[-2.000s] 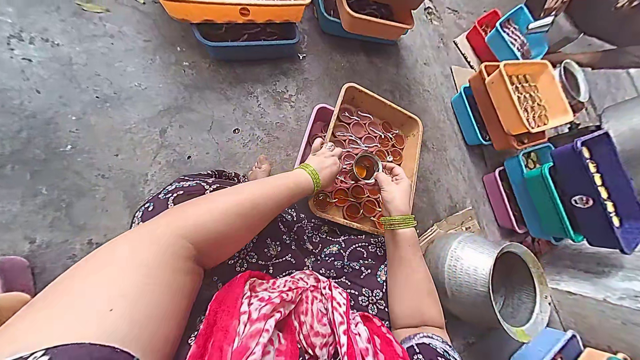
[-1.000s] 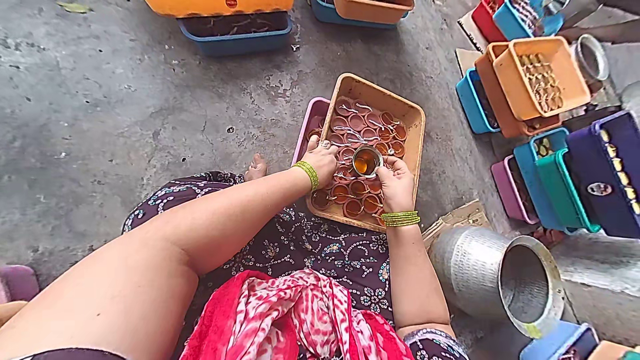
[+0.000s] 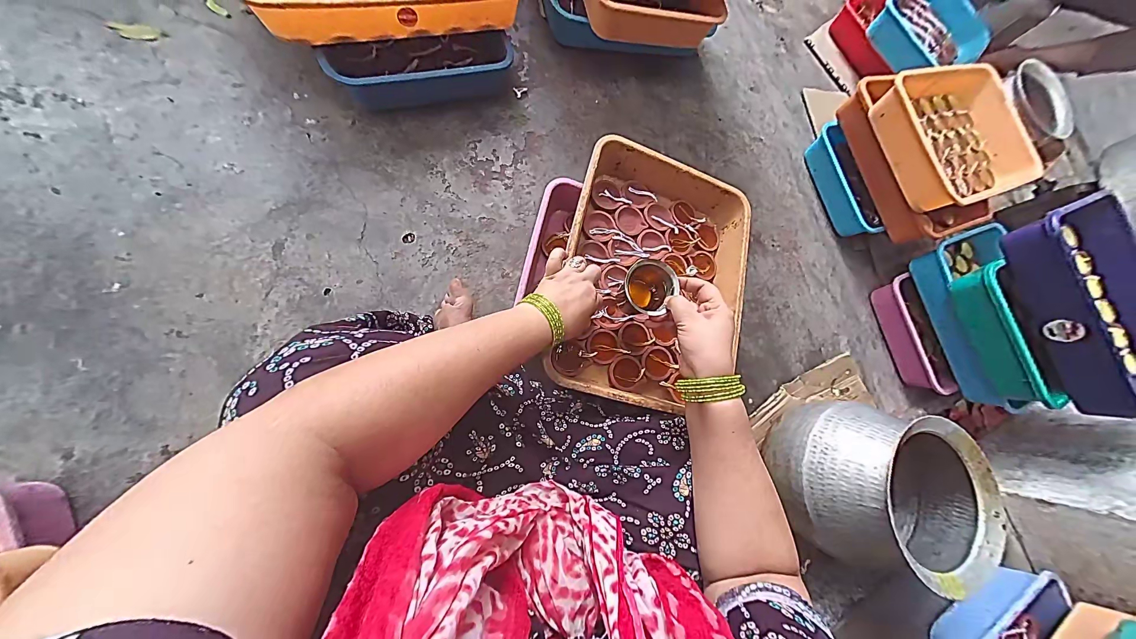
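Observation:
An orange plastic tub [image 3: 735, 213] sits tilted over a pink tub [image 3: 538, 235] in front of me. Inside it are rows of small clay lamps [image 3: 627, 371] with white cotton wicks [image 3: 612, 235]; several hold amber liquid. My right hand [image 3: 704, 328] grips a small metal cup [image 3: 650, 286] by its side, with amber liquid in it, above the lamps. Over the tub's left edge reaches my left hand [image 3: 571, 288], its fingertips at the lamps beside the cup; whether they pinch a wick or lamp is hidden.
Stacked tubs [image 3: 954, 133] with lamps stand at the right, near a person's arm [image 3: 1065, 44]. More tubs [image 3: 417, 84] are at the top. A dented metal pot [image 3: 834, 470] lies by my right forearm, beside a piece of cardboard [image 3: 816, 386]. Concrete floor [image 3: 222, 222] extends to the left.
The metal cup in my right hand stays over the lamps, with only a slight shift in place. My left hand remains at the tub's left side.

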